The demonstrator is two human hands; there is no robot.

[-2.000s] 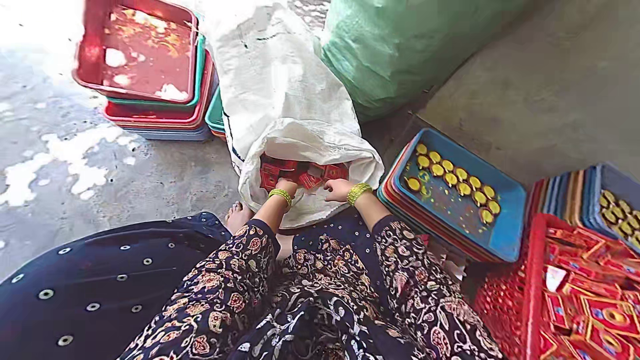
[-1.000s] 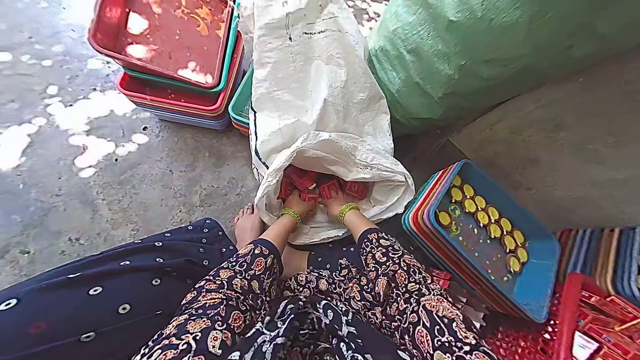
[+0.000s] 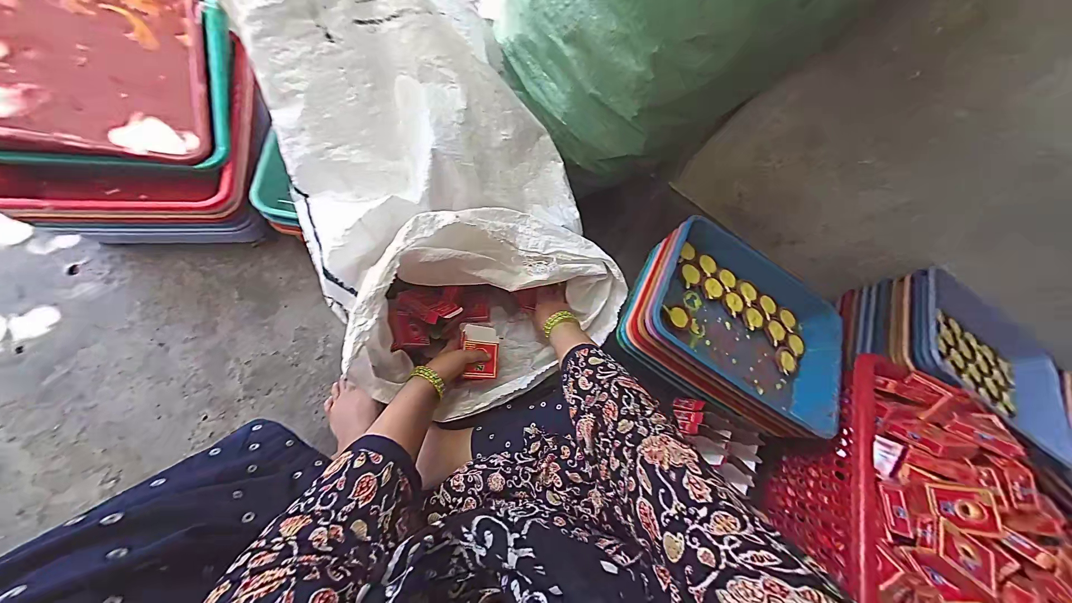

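A white woven sack (image 3: 419,142) lies with its mouth open toward me, and several small red cardboard boxes (image 3: 427,306) are inside. My left hand (image 3: 456,360) holds one red box (image 3: 480,352) with a white open flap at the mouth of the sack. My right hand (image 3: 550,306) reaches inside the right part of the mouth, at another red box; its fingers are partly hidden, and whether they grip it is unclear. Both wrists wear yellow-green bangles.
Stacked trays (image 3: 226,188) stand at the upper left. Right of the sack is a stack topped by a blue tray (image 3: 816,368) with yellow round pieces. A red plastic basket (image 3: 863,486) of red boxes stands lower right. A green sack (image 3: 620,84) is behind.
My hands have moved apart inside the mouth of the sack. The left hand now shows a red box in its grip. The view has moved closer.
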